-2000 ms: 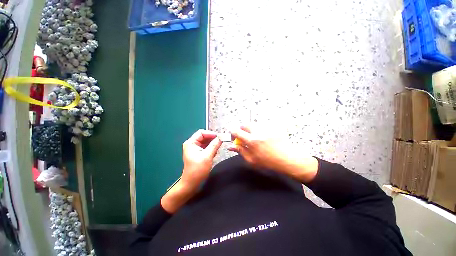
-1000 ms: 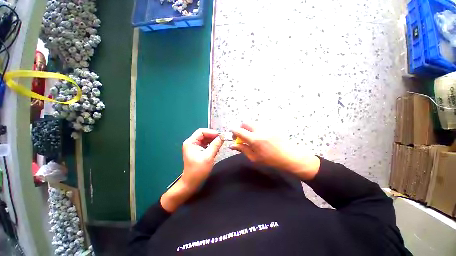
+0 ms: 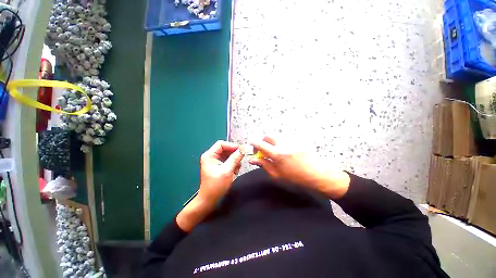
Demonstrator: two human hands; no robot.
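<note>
A small pale workpiece [image 3: 246, 149] is between my two hands, above the front edge of the green-matted bench. My left hand [image 3: 218, 166] pinches it between thumb and fingertips. My right hand [image 3: 278, 161] is closed around a small yellow thing, likely the utility knife [image 3: 259, 155], and its fingertips meet the workpiece from the right. Only a bit of yellow shows between the fingers; the blade cannot be made out. The fingers hide most of the workpiece.
A blue bin [image 3: 184, 26] with small parts stands on the green mat [image 3: 187, 87]. Silver-grey parts [image 3: 81, 43] lie heaped behind, near a yellow loop [image 3: 50, 82] and a box of dark parts [image 3: 54, 150]. Blue crate [image 3: 469, 43] and stacked cardboard [image 3: 452, 179] are at right.
The hands keep almost the same pose around the workpiece, whose visible outline has changed slightly. The surroundings shift a little to the right in the picture.
</note>
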